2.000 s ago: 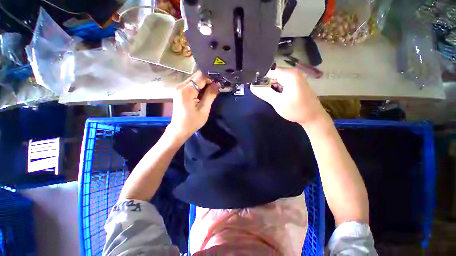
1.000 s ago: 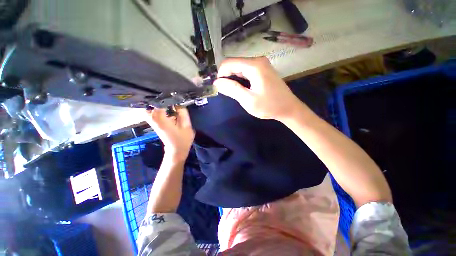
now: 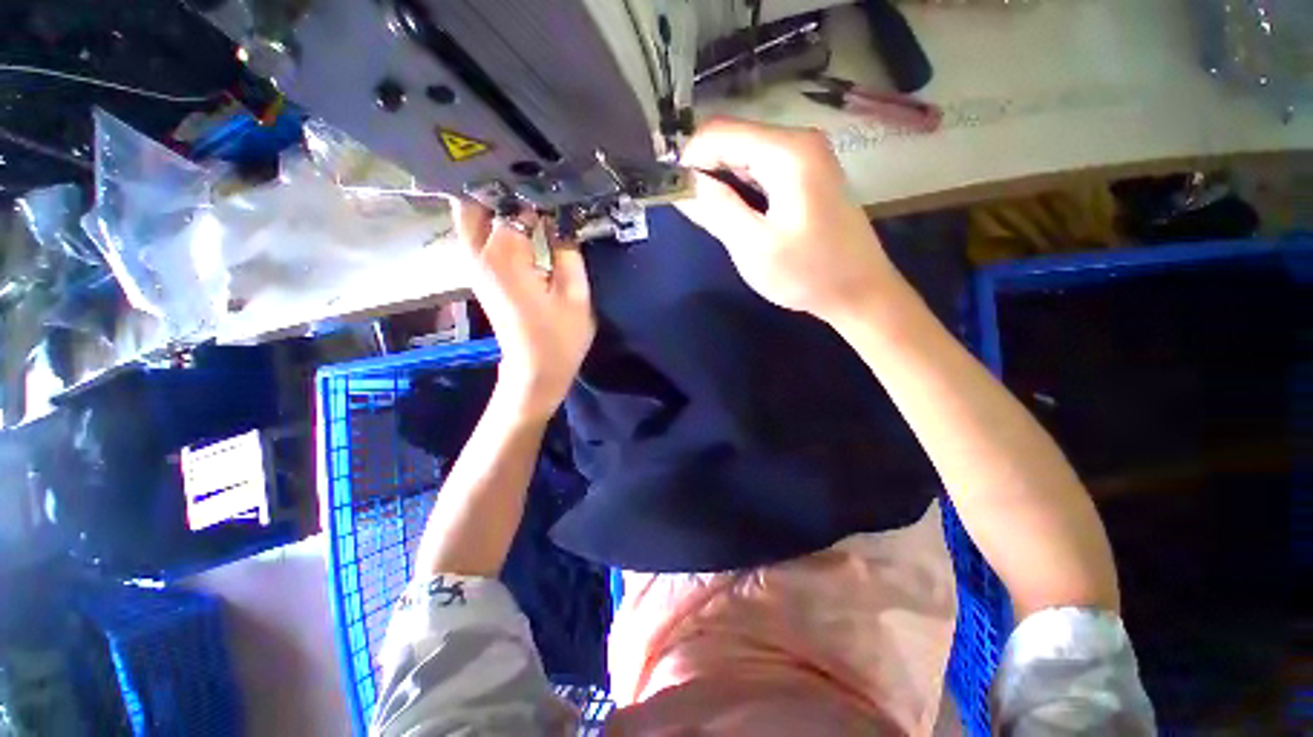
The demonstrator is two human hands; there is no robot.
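A dark bucket hat (image 3: pixel 749 418) hangs from under the sewing machine head (image 3: pixel 504 87) down over my lap. Its top edge lies at the shiny metal clamp (image 3: pixel 605 219). My left hand (image 3: pixel 536 310) pinches the hat's edge left of the clamp, with a ring showing on one finger; its fingertips are partly hidden by the machine head. My right hand (image 3: pixel 792 216) is curled, thumb and fingers together, on the hat's edge right of the clamp. No button can be made out under the clamp.
Snips with reddish handles (image 3: pixel 893 108) and a dark-handled tool (image 3: pixel 900 46) lie on the table right of the head. Clear plastic (image 3: pixel 159 245) lies at the left. Blue crates (image 3: pixel 341 504) flank my lap, and a pink cloth (image 3: pixel 778 634) covers it.
The camera view has swung and tilted, so the machine head now shows at a slant. Both hands stay beside the clamp, and the hat still hangs over the lap.
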